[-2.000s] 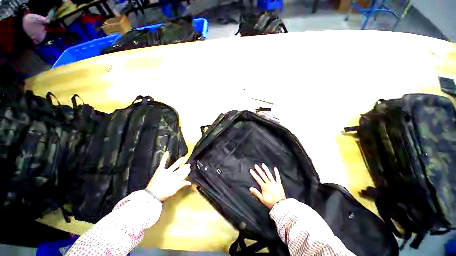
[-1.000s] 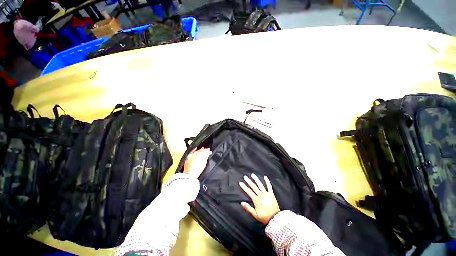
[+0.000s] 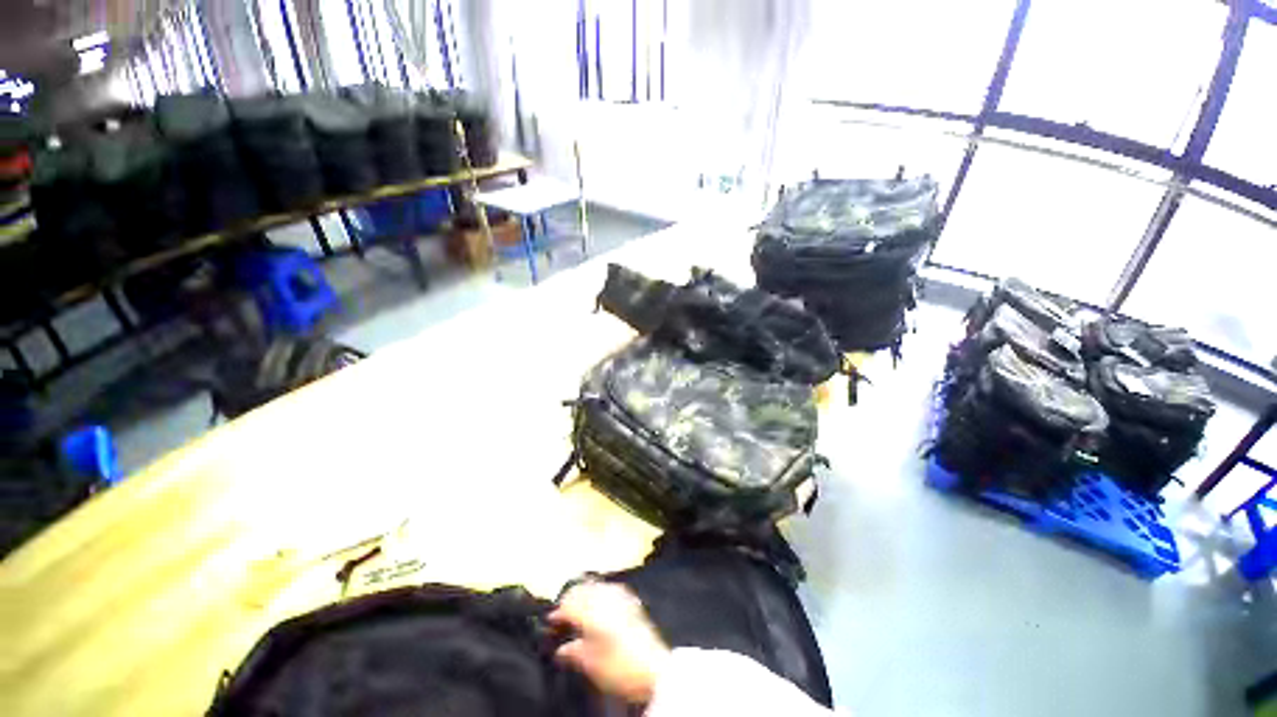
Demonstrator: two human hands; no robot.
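Observation:
The open black-lined backpack [image 3: 399,656] lies at the near edge of the view, cut off by the bottom. Its black folded-out panel [image 3: 735,602] extends to the right. My right hand [image 3: 609,640], slightly blurred, is at the rim between the two parts, with its fingers curled on the black fabric. What exactly the fingertips pinch is too blurred to tell. My left hand is not in view.
A camouflage backpack [image 3: 700,427] lies just beyond the panel, with dark bags behind it. A backpack stack [image 3: 847,259] stands at the table's far end. More backpacks stand on a blue pallet [image 3: 1099,518] on the right floor. A small tag [image 3: 385,572] lies on the table.
The view has swung to the right. My left hand has left the picture. My right hand has gone from lying spread on the lining to curled fingers at the bag's rim.

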